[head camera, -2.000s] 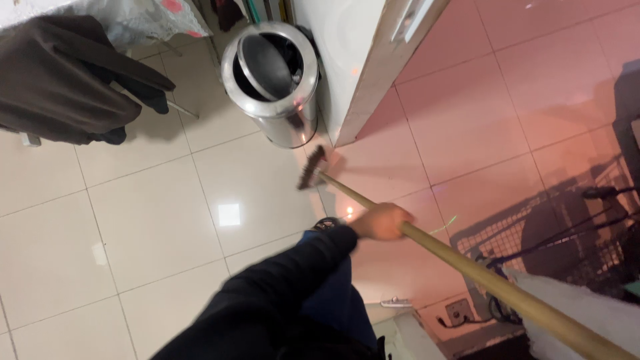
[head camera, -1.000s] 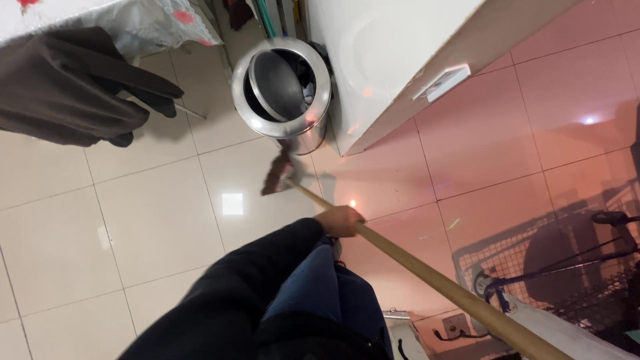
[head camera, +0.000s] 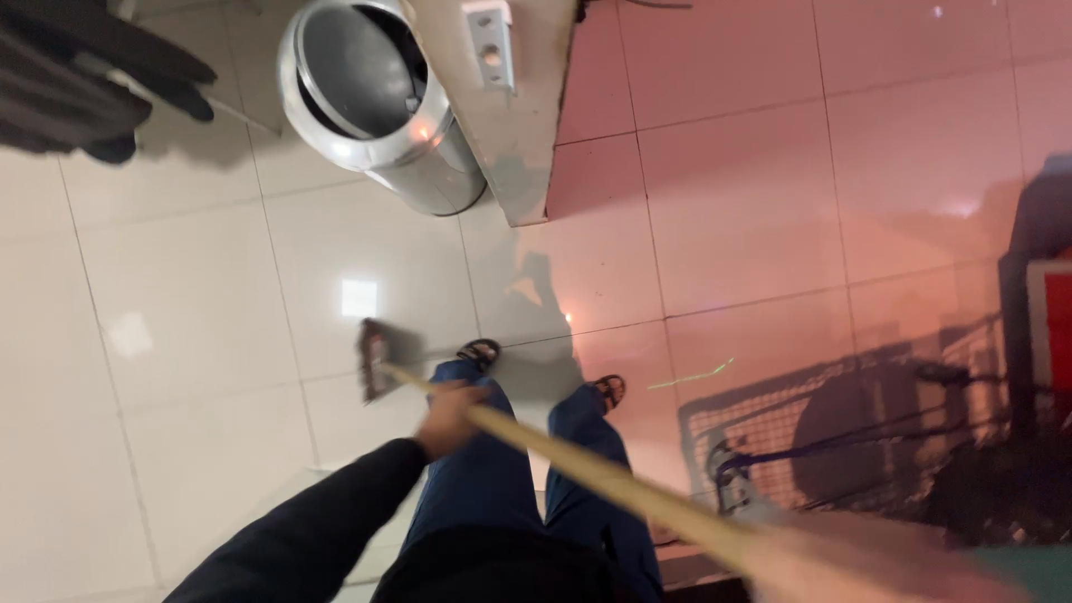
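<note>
A long wooden-handled broom (head camera: 586,469) runs slantwise from the lower right to its dark-bristled head (head camera: 373,360), which is low over or on the pale floor tiles left of my feet. My left hand (head camera: 452,419), below a black sleeve, is closed around the handle near the head. At the lower right my right hand (head camera: 871,561) is blurred but wraps the handle's upper part. My sandalled feet (head camera: 480,353) and blue trouser legs stand beneath the handle.
A steel trash bin (head camera: 419,167) with a swing lid stands by the end of a white panel (head camera: 511,142). Dark cloth (head camera: 92,75) hangs at upper left. A wire-basket cart (head camera: 754,427) stands at lower right. A thin green strand (head camera: 691,378) lies on the tiles.
The broom head has moved away from beside the bin to the floor left of my feet. My right hand has come into view on the handle. The view has shifted.
</note>
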